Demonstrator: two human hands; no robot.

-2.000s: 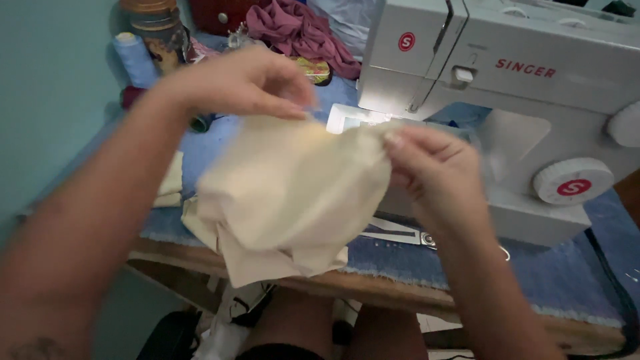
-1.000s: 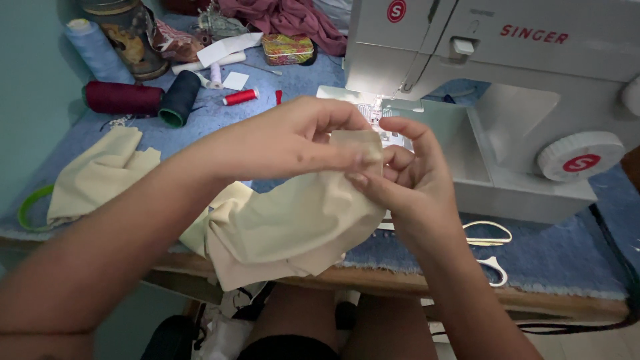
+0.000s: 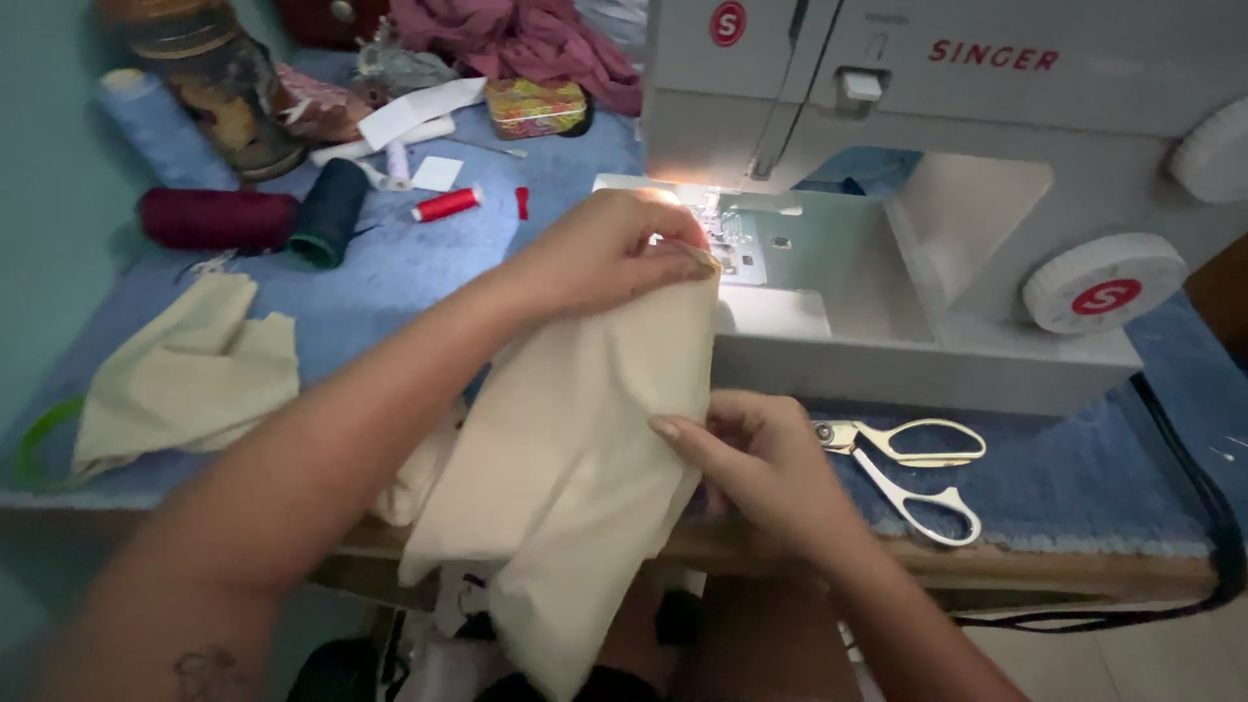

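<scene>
A piece of cream fabric (image 3: 585,429) hangs from my left hand (image 3: 624,249), which pinches its top corner just left of the lit needle area of the Singer sewing machine (image 3: 877,107). Lower down, my right hand (image 3: 765,463) grips the fabric's right edge between thumb and fingers. The lower part of the cloth drapes over the table's front edge. Metal scissors with pale handles (image 3: 921,458) lie beside my right hand, their blades hidden behind it. Another cream fabric piece (image 3: 195,375) rests at the left, partly behind my left forearm.
On the blue denim cover (image 3: 429,283) lie a maroon thread spool (image 3: 216,219), a dark thread spool (image 3: 330,213), a small red spool (image 3: 447,205) and a patterned tin (image 3: 536,107). Mauve cloth (image 3: 526,44) is bunched behind. A black cable (image 3: 1194,497) runs over the right front edge.
My right hand has moved down along the fabric, away from my left hand; a second ago both were together at its top edge. The cloth now hangs lengthwise between them.
</scene>
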